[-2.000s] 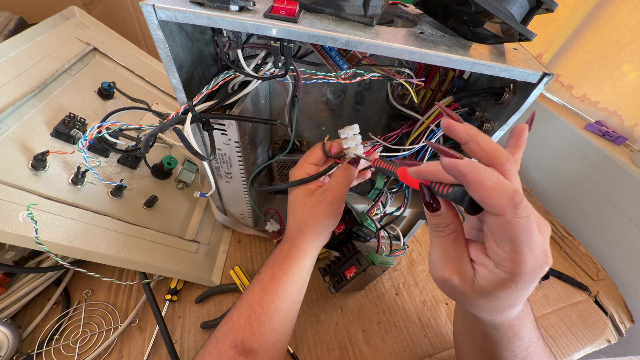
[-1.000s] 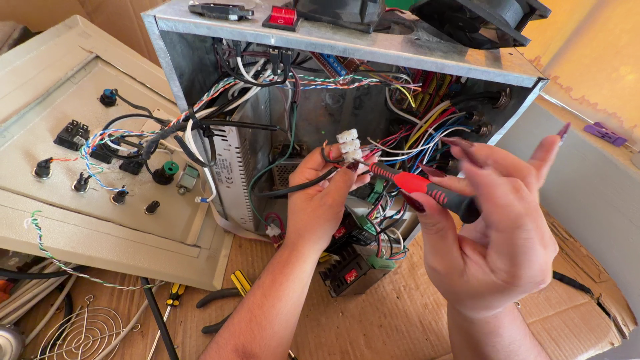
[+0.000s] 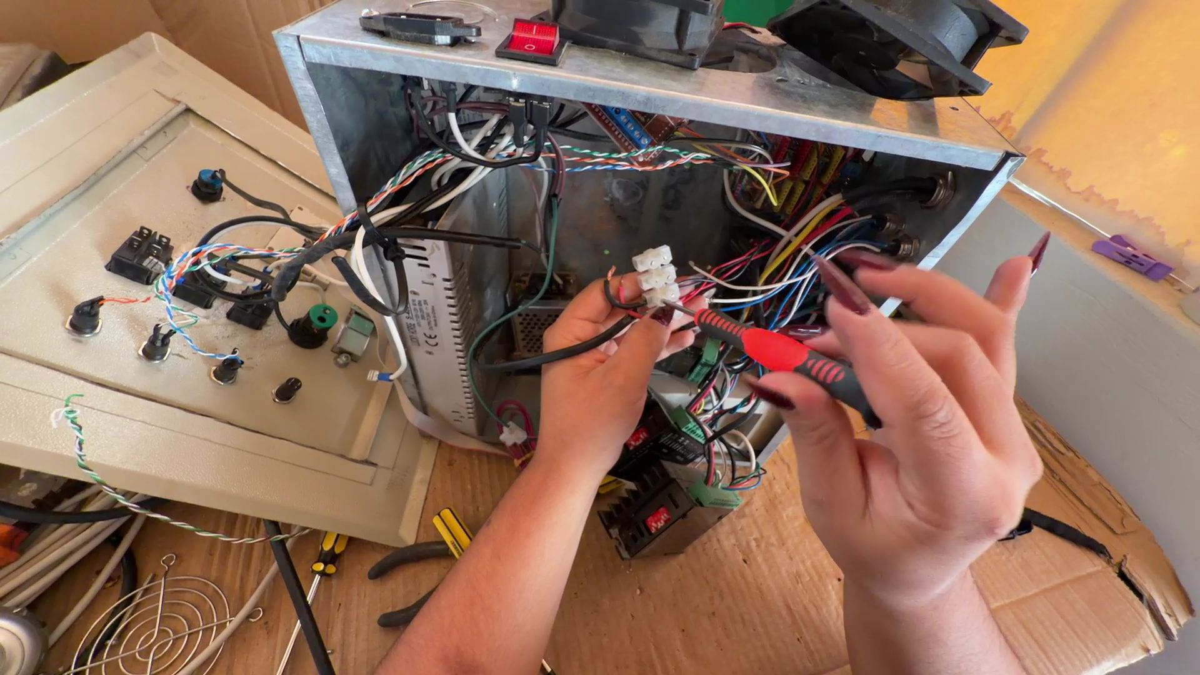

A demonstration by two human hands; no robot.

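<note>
My left hand pinches a white screw terminal block in front of the open metal enclosure. A black cable runs across its fingers to the block. My right hand holds a red and black screwdriver between thumb and fingers, with other fingers raised. The screwdriver's tip meets the lower end of the block; the exact screw cannot be told. Behind the block lie bundled coloured wires.
At the left lies a beige panel with switches and connectors. Two driver modules with green terminals sit below the enclosure. Black-handled pliers, a yellow and black screwdriver and a wire fan guard lie in front. Fans rest on top.
The fingers of my right hand have shifted around the screwdriver's handle. My left hand keeps its hold on the terminal block.
</note>
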